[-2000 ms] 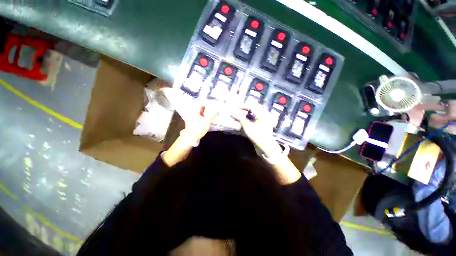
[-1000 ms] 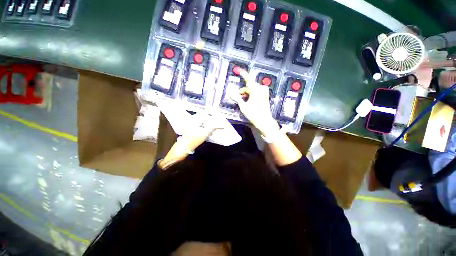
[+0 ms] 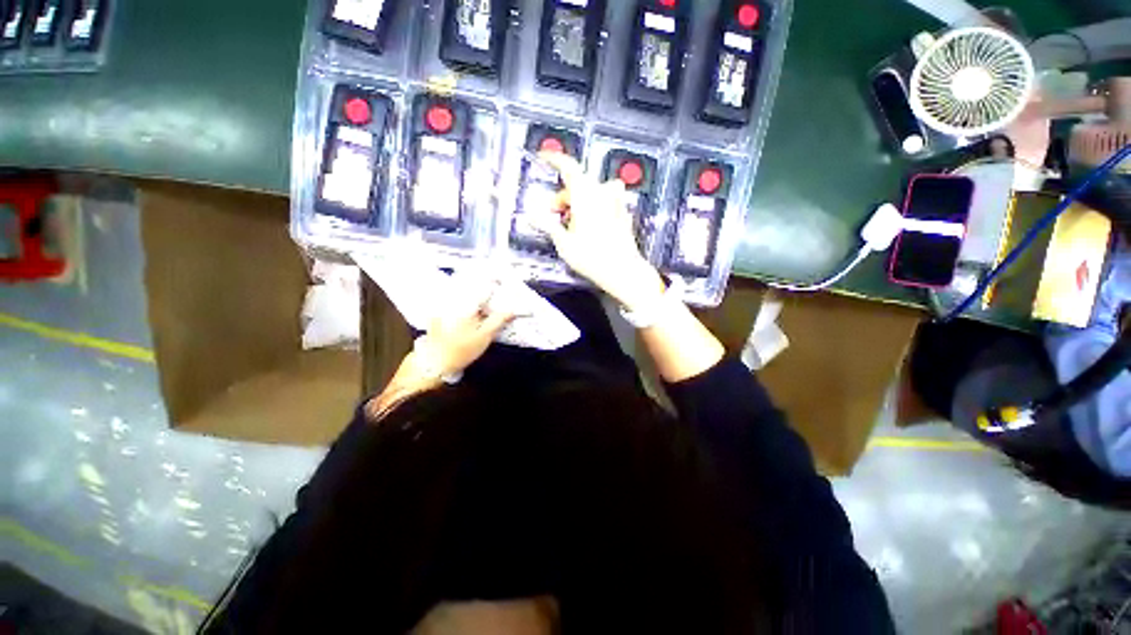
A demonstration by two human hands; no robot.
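A clear blister tray [image 3: 489, 106] lies on the green bench with black devices in its pockets, each with a red round spot and a white printed label. My left hand [image 3: 456, 337] holds a white label sheet [image 3: 422, 293] at the tray's near edge. My right hand [image 3: 598, 233] is over the middle device [image 3: 533, 199] of the near row, fingertips at its face just below the red spot. The hand partly covers this device and the one to its right. Whether a small label is at the fingertips cannot be told.
Open cardboard boxes [image 3: 236, 372] stand below the bench edge, with whitish crumpled paper [image 3: 331, 306] in the left one. At right are a white fan [image 3: 971, 82], a pink-edged phone [image 3: 931, 230] on a white cable and another person's arm. Another tray [image 3: 104, 37] lies far left.
My hands have parted: the right hand has moved from beside the left to the middle near-row device and stays there. The left hand keeps the sheet, now seen spread out. The view has shifted.
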